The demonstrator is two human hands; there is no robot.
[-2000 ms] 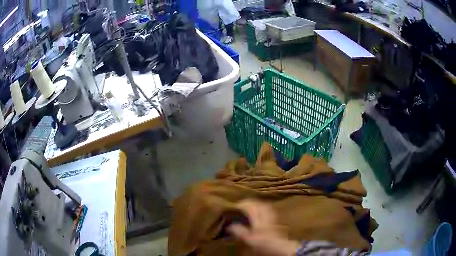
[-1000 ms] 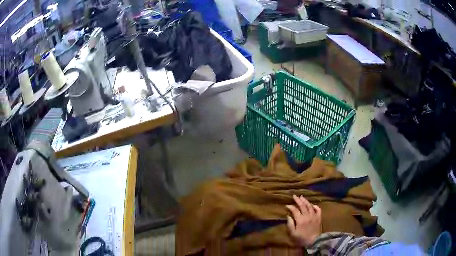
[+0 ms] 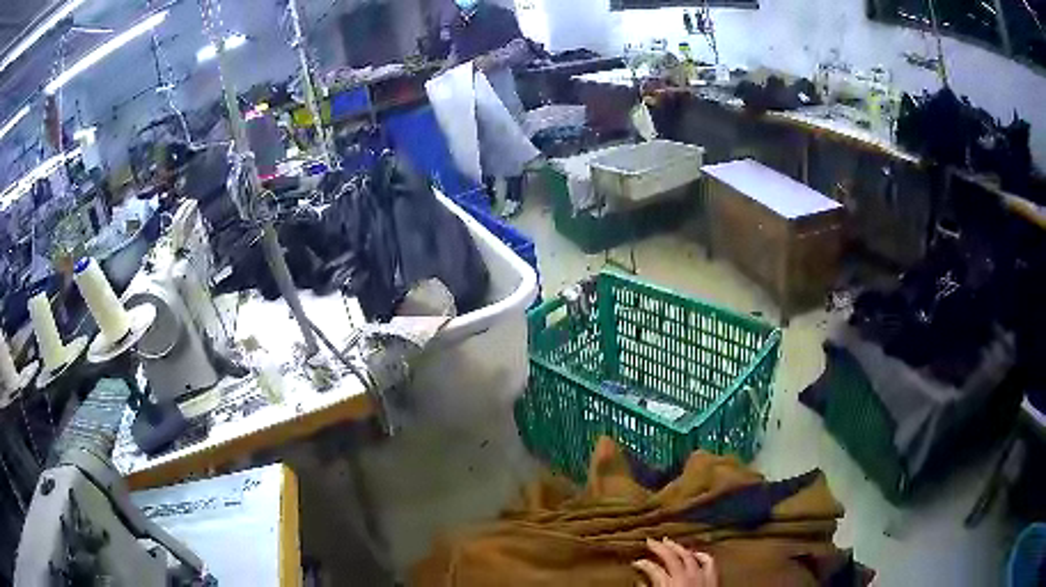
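A heap of mustard-brown garment pieces (image 3: 574, 516) with dark navy or black patches lies at the bottom centre, cut off by the lower edge. My right hand (image 3: 679, 566) lies on top of the heap with its fingers slightly spread; the palm and wrist are outside the picture. No cloth is visibly gripped. My left hand is not in view.
A green plastic crate (image 3: 654, 396) stands just beyond the heap. A cream sewing machine (image 3: 86, 522) is at lower left. A white tub (image 3: 488, 310) of black cloth stands behind. Another green crate (image 3: 877, 430) heaped with dark cloth is at right.
The view has tilted up, so the heap and my right hand sit lower in the picture. Earlier my hand was blurred at a fold further left; now it lies on the heap.
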